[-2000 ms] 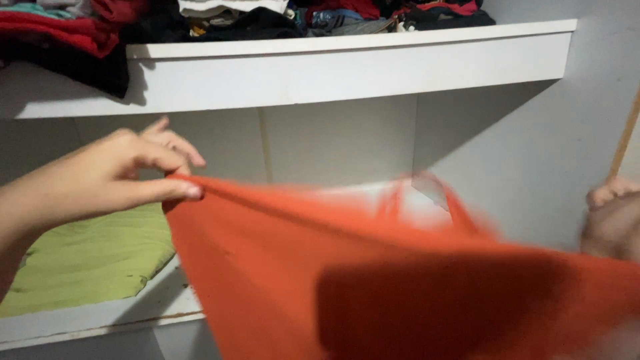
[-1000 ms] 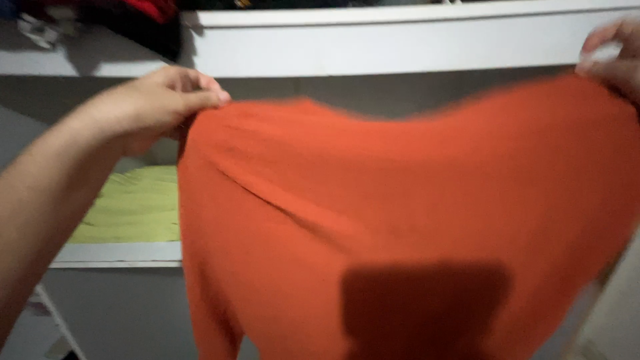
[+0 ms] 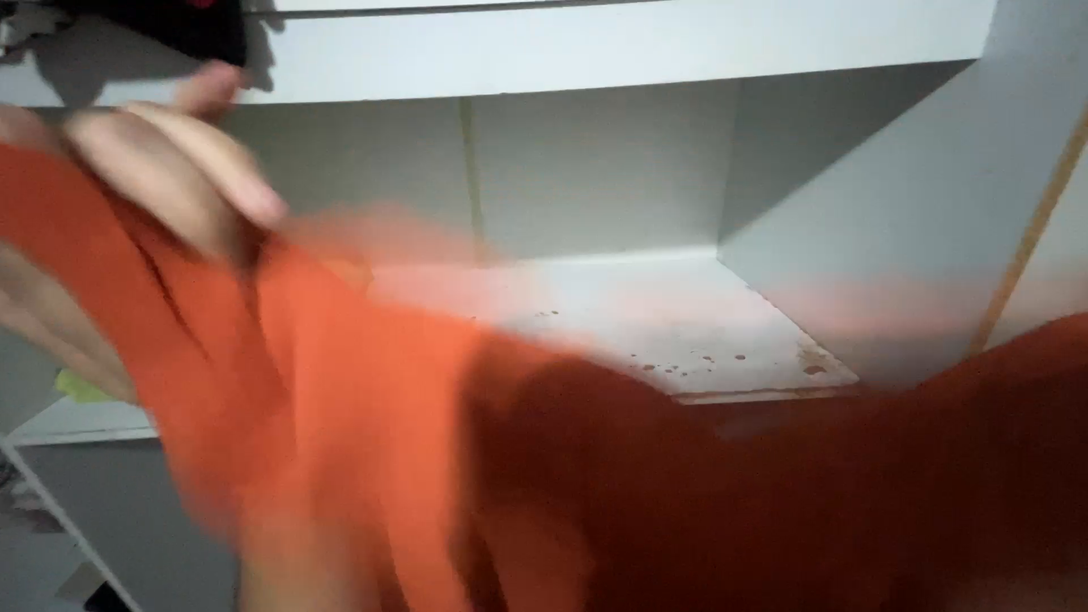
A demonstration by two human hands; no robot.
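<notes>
An orange cloth garment [image 3: 365, 382], blurred by motion, stretches across the lower part of the view. At the left, my left hand [image 3: 170, 170] grips its upper edge between the fingers, and part of the cloth hangs over the wrist. The garment's right part lies in dark shadow and runs out of view at the right edge. My right hand cannot be made out. A blurred skin-toned patch shows low in the view beneath the cloth, and I cannot tell what it belongs to.
Behind the garment is a white cabinet shelf [image 3: 595, 306] with brown stains near its front edge. A white upper shelf board [image 3: 595, 42] crosses above, with dark cloth [image 3: 187, 30] hanging over it at left. A bit of lime-green cloth [image 3: 81, 387] shows at far left.
The orange garment, held up spread between both hands a second ago, now hangs lower and bunches at my left hand. My right hand has gone from the upper right. More of the stained shelf shows.
</notes>
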